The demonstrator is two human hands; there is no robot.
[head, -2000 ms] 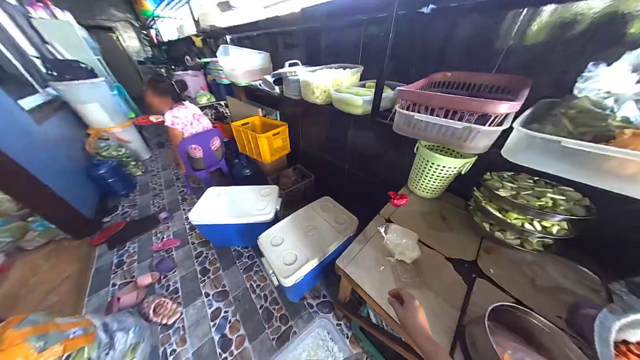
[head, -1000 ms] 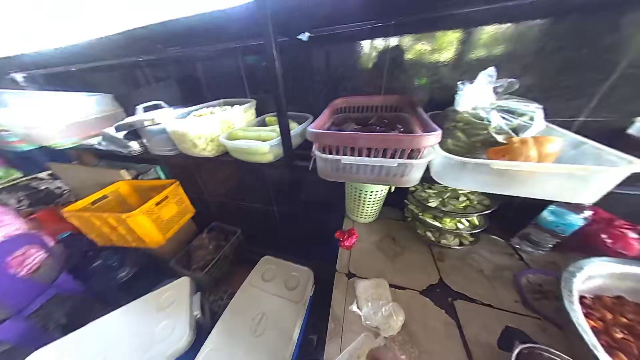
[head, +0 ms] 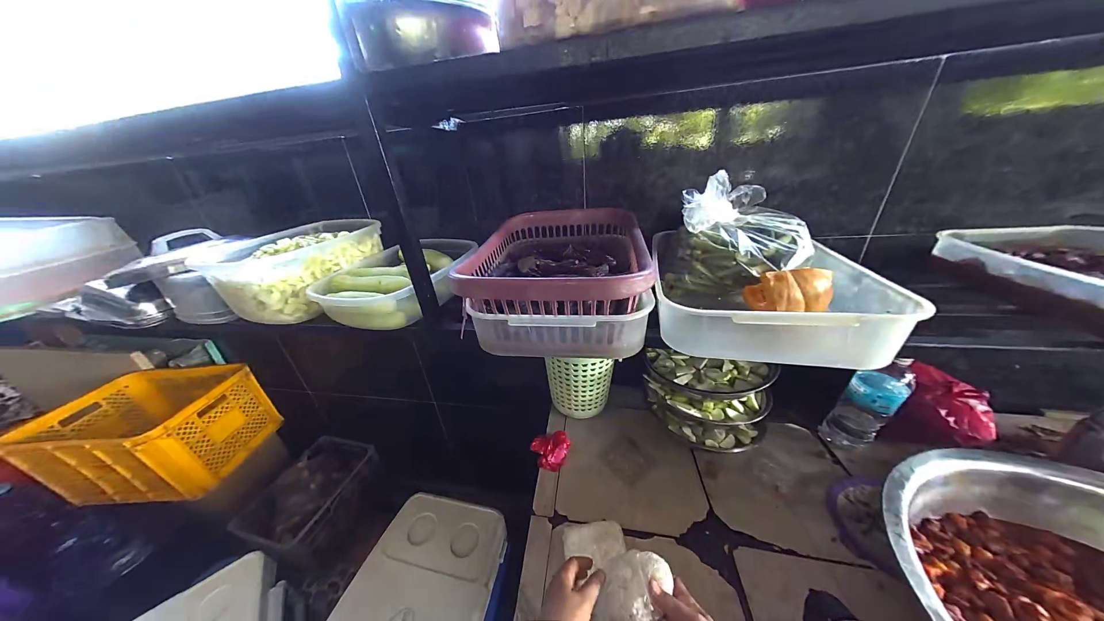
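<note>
At the bottom of the head view, my left hand (head: 573,590) and my right hand (head: 677,601) are on either side of a whitish plastic-wrapped bundle (head: 634,582). The fingers of both touch its sides. Another pale bag (head: 593,541) lies against it on the tiled counter (head: 625,474), just beyond my left hand. What the bags contain cannot be made out. Farther up the counter's left edge is a small crumpled red plastic bag (head: 550,449).
A metal basin of reddish-brown food (head: 906,492) stands at right. Stacked plates of cut green vegetables (head: 711,405) and a green basket (head: 580,385) sit under a shelf holding a maroon basket (head: 552,287) and plastic tubs (head: 785,336). Coolers (head: 423,561) and a yellow crate (head: 147,431) are at left.
The view has swung far to the right. Two seconds ago one hand was near the pale bag; now both hands are at the wrapped bundle.
</note>
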